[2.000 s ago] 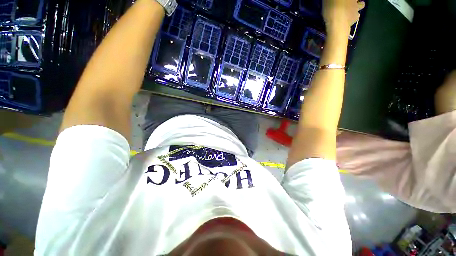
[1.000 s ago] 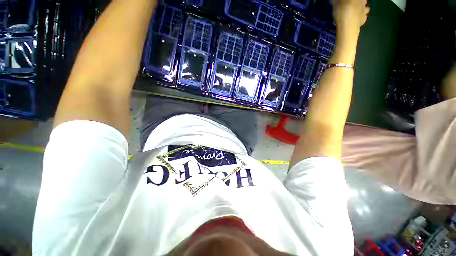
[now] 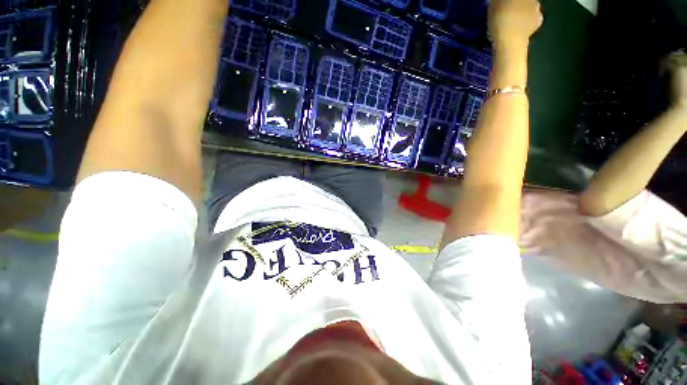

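A large shiny black blister tray (image 3: pixel 252 126) lies in front of me, with rows of rectangular pockets outlined in blue and ribbed grids at one end. White glare covers several pockets. My left forearm crosses the tray's left part, and my left hand is beyond the top edge. My right hand (image 3: pixel 516 19) is at the top edge, over the tray's right side, with its fingers bent. I cannot tell whether it holds anything.
Another dark tray (image 3: pixel 30 135) lies at the far left. Dark green bench surface (image 3: pixel 561 98) shows at right. A coworker's bare arm (image 3: pixel 629 162) and pink clothing (image 3: pixel 580 241) are at right. A red stool (image 3: pixel 423 201) stands below the bench edge.
The tray appears slightly further left in view. My right hand shifted right, then slightly back left. My left wrist and its watch have left the top edge. The coworker's forearm has come into view.
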